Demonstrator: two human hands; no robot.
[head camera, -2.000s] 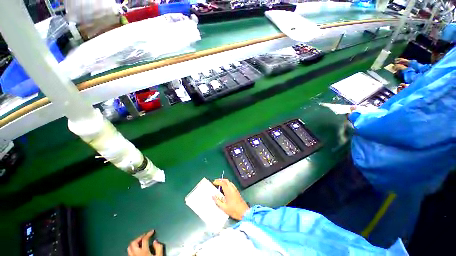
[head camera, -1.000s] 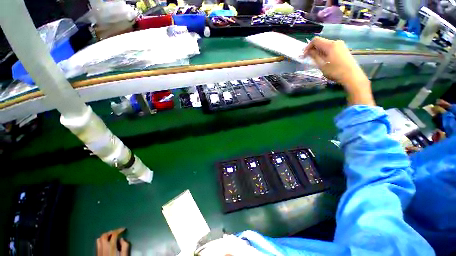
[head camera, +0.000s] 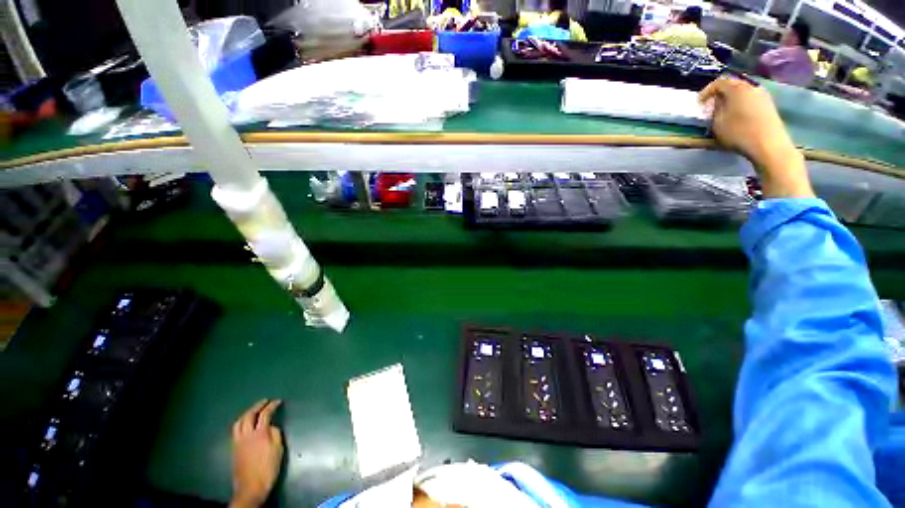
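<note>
My left hand (head camera: 258, 446) rests on the green bench at lower left, empty, fingers slightly apart. My right hand (head camera: 746, 117) reaches to the raised shelf, its fingers bent at the right end of a long white sheet or pad (head camera: 633, 100); a thin dark thing shows at the fingers, too small to tell. A cream-white card-like sheet (head camera: 383, 421) lies on the bench right of my left hand. A black foam tray (head camera: 576, 434) with several dark phone-like units, each with a white square near its top, sits to the right of the sheet.
Another black tray of units (head camera: 104, 387) lies at far left. A plastic-wrapped white pole (head camera: 273, 248) slants down over the bench. The shelf edge (head camera: 476, 157) crosses in front, with a black parts tray (head camera: 541, 203) below it. Plastic bags and bins stand on the shelf. People are far behind.
My right hand left the card-like sheet and rose to the white pad on the shelf, then to its right end. The card-like sheet now lies flatter on the bench. The view has turned.
</note>
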